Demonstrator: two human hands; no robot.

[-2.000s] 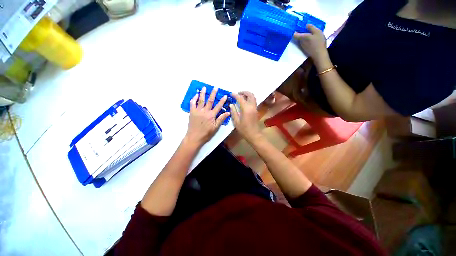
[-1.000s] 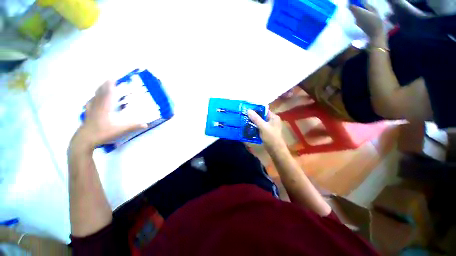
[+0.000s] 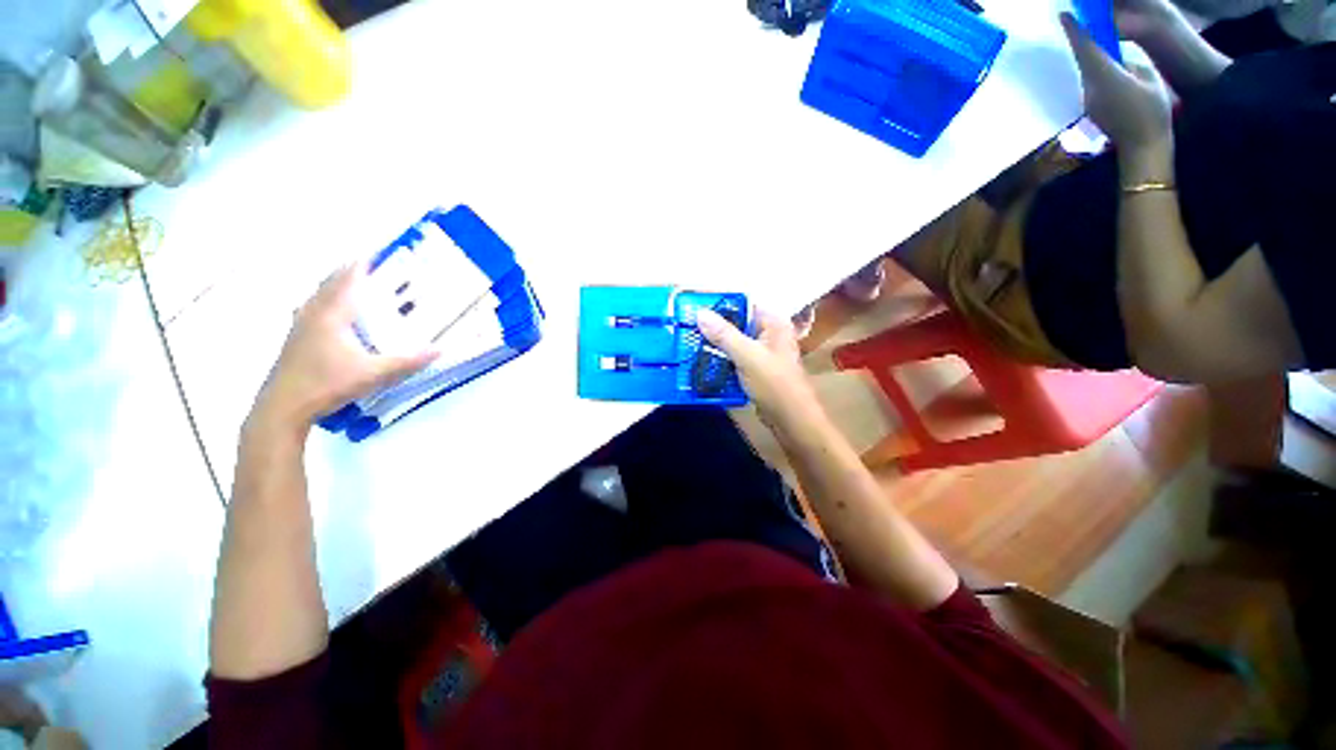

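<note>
The pile of white retail boxes (image 3: 440, 293) with blue rounded ends lies on the table left of centre. My left hand (image 3: 344, 352) rests on the pile's left side, thumb and fingers spread over the top box; whether it grips that box I cannot tell. My right hand (image 3: 747, 352) holds a blue blister tray (image 3: 630, 384) by its right end, near the table's front edge. A black USB cable (image 3: 715, 366) sits in the tray, its two metal-tipped plugs pointing left. My thumb lies over the coiled part.
A stack of blue trays (image 3: 897, 73) stands at the back right. A neighbour in black (image 3: 1216, 220) holds a blue piece beside it. A red stool (image 3: 1026, 403) is below. A yellow container (image 3: 286, 44), tan rubber bands (image 3: 120, 249) and a transparent heap (image 3: 59, 454) are at left.
My left hand has left the tray and moved to the box pile. My right hand now holds the tray alone. The top box on the pile has shifted slightly.
</note>
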